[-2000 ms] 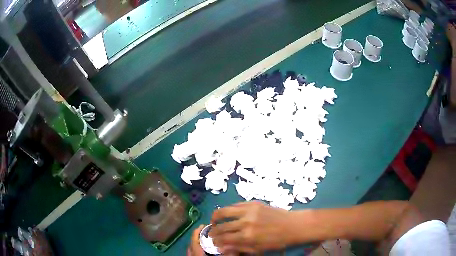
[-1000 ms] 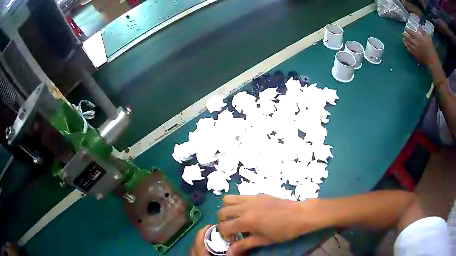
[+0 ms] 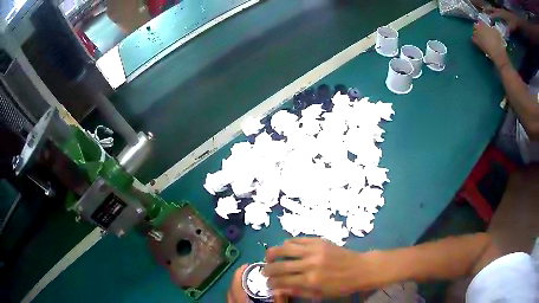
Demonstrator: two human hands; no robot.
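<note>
A plastic cup point(image 3: 249, 281) with a white piece visible inside is at the bottom centre, its open top facing up. My left hand point(image 3: 237, 287) is cut off by the lower edge; its fingers are around the cup's left side. My right hand point(image 3: 313, 269) is at the cup's right side with its fingers at the rim; whether they grip the inner piece is hidden. A large heap of white star-shaped pieces point(image 3: 319, 163) lies just beyond my hands, with small dark round parts point(image 3: 322, 93) under and behind it.
The green press point(image 3: 106, 171) stands at left, its brown base plate point(image 3: 198, 260) left of my hands. Several white cups point(image 3: 400, 76) stand at upper right. A conveyor point(image 3: 236, 77) runs behind a pale rail. Another person's hands point(image 3: 489, 40) and a clear bag point(image 3: 458, 8) are at far right.
My right hand has shifted slightly at the cup, and the white piece inside now sits more level. The other person's hands have come into view at upper right.
</note>
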